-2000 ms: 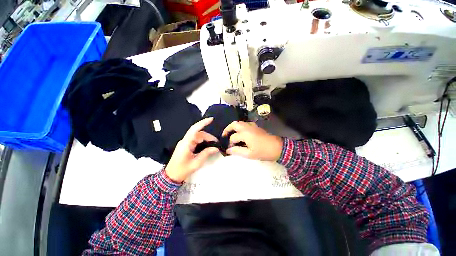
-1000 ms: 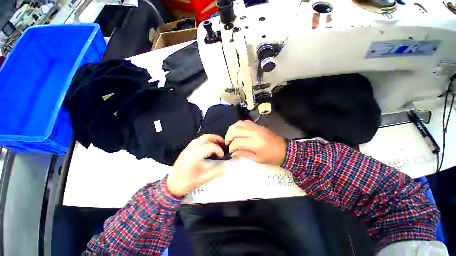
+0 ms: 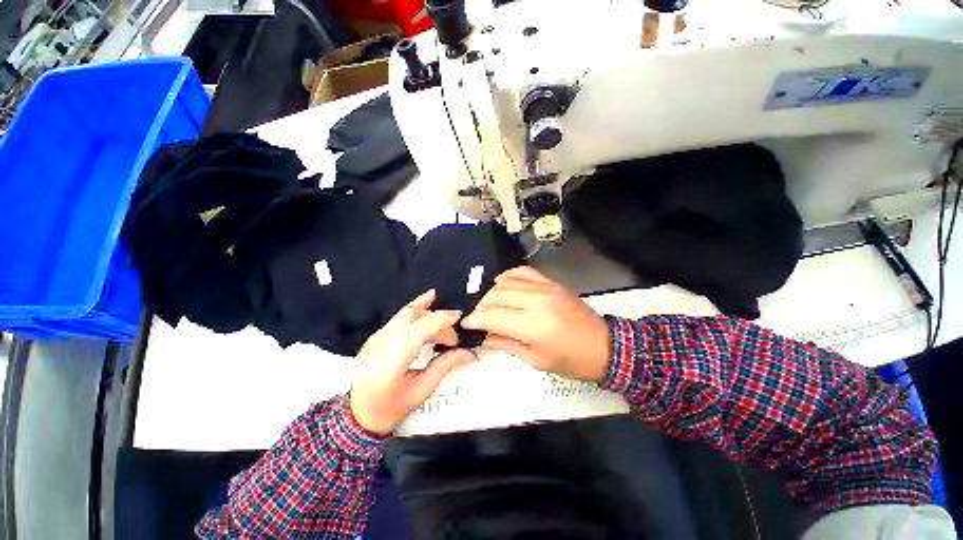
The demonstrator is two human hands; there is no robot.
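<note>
A black fabric panel [image 3: 449, 251] lies at the needle of the white sewing machine [image 3: 634, 90], with a pale sticker [image 3: 474, 280] showing on it. My left hand [image 3: 407, 364] has its fingertips at the panel's near edge, thumb and fingers slightly apart. My right hand [image 3: 544, 322] pinches the panel's near right edge, its fingers bent over the cloth. The presser foot and needle [image 3: 514, 219] are at the panel's back edge; their exact contact is hard to see. The cloth under my fingertips is partly hidden.
A heap of labelled black panels [image 3: 317, 237] lies left of the workpiece. A blue crate [image 3: 85, 200] stands at the far left. Plain panels [image 3: 372, 148] lie behind. Black pieces [image 3: 697, 222] lie under the machine arm. A slim black tool [image 3: 895, 262] lies at the right.
The pale sticker on the workpiece now shows. My right hand has shifted slightly down and right with the cloth edge. My left fingers have opened a little. The camera view has shifted slightly.
</note>
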